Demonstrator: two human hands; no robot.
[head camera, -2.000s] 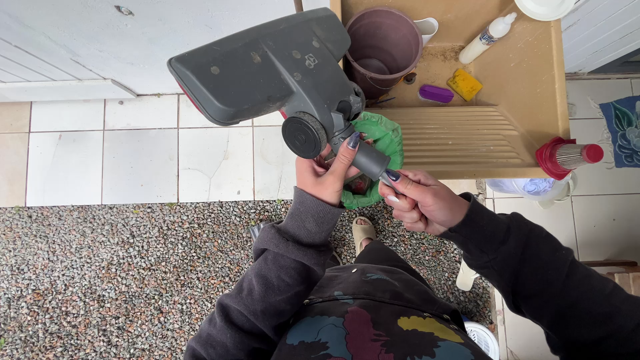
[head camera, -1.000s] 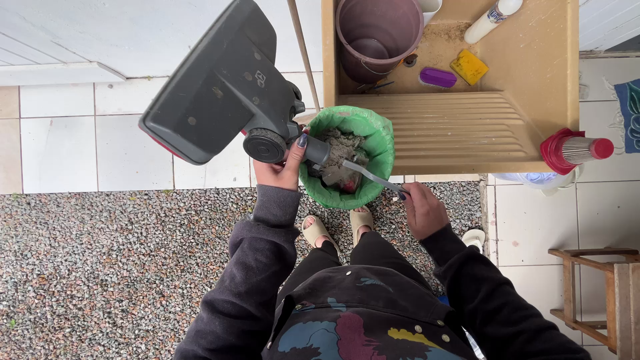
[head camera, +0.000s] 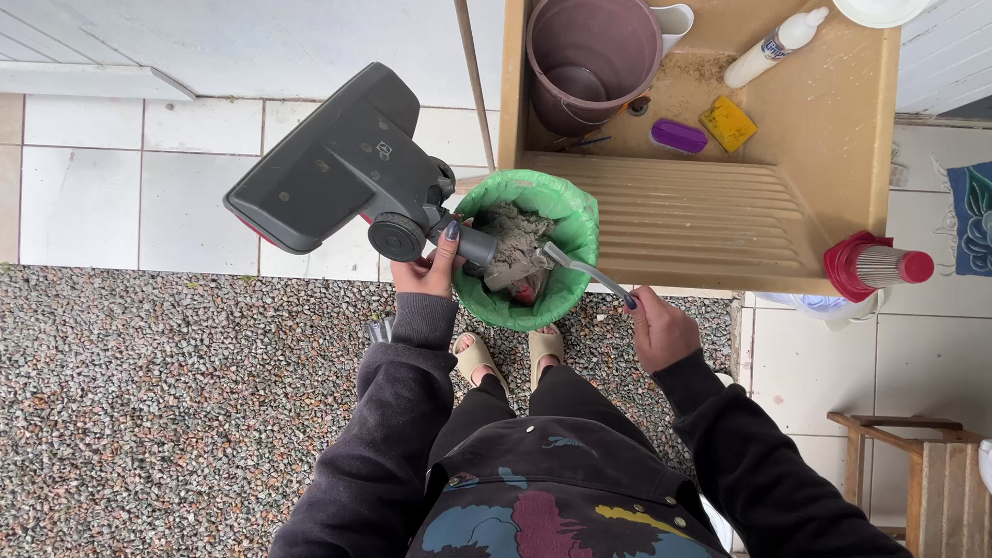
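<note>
My left hand (head camera: 432, 267) grips the neck of a dark grey vacuum cleaner floor head (head camera: 333, 163), whose open tube end points right over a bin. The bin, lined with a green plastic bag (head camera: 570, 213), holds grey dust and debris (head camera: 515, 244). My right hand (head camera: 663, 325) pinches the end of a slim grey plastic tool (head camera: 585, 271). Its flat tip is over the bin, a little to the right of the tube and apart from it.
A beige utility sink (head camera: 697, 271) holds a mauve bucket (head camera: 597, 54), purple brush (head camera: 679, 136), yellow sponge (head camera: 728, 124) and white bottle (head camera: 775, 48). A red pleated filter (head camera: 876, 266) sits at its corner. A wooden stick (head camera: 474, 77) leans behind the bin. A wooden chair (head camera: 922, 465) stands lower right.
Two seconds ago my hands were together at the tube; my right hand is now farther right, with the tool out of the tube. One second ago the tool's tip was near the tube opening.
</note>
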